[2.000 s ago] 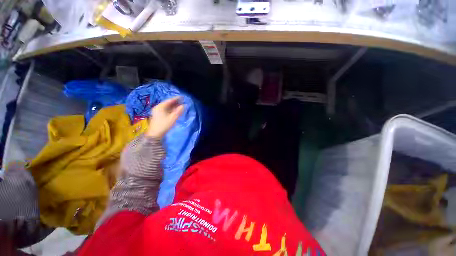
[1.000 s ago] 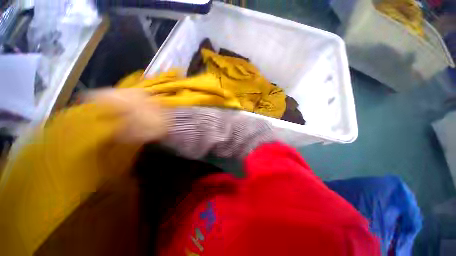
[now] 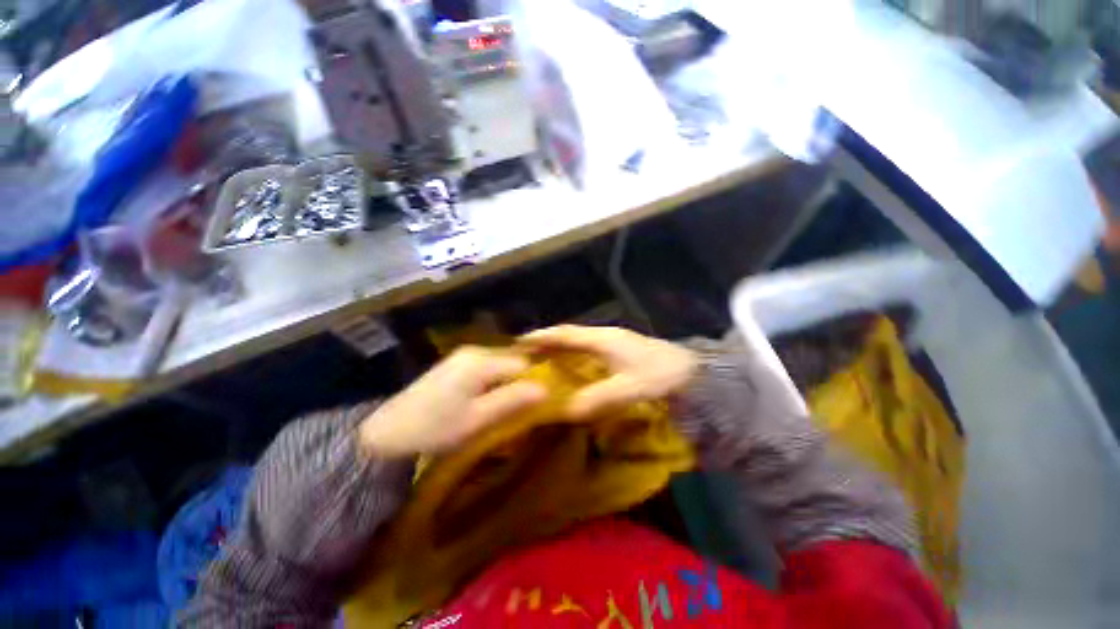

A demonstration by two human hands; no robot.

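Note:
A mustard-yellow garment [image 3: 528,473] lies bunched over my lap below the table edge. My left hand [image 3: 448,403] grips its upper edge from the left. My right hand [image 3: 620,369] grips the same edge from the right, close beside the left hand. The fingers are bent into the cloth, and the fingertips are partly hidden in its folds. The button-sewing machine head [image 3: 378,92] stands on the table ahead, with the small metal clamp [image 3: 432,219] below it. The two-compartment button tray [image 3: 292,203] sits left of the clamp, heaped with silver buttons.
The white garment bin [image 3: 768,322] is at right with yellow and dark pieces inside. The pale table's wooden edge [image 3: 516,250] runs across in front of me. A control panel [image 3: 482,39] with red digits stands behind the machine. A blue plastic bag [image 3: 135,154] is at upper left.
The view has swung from the bin back to the machine table. The yellow garment, stretched and blurred before, is now bunched on my lap with both hands on it.

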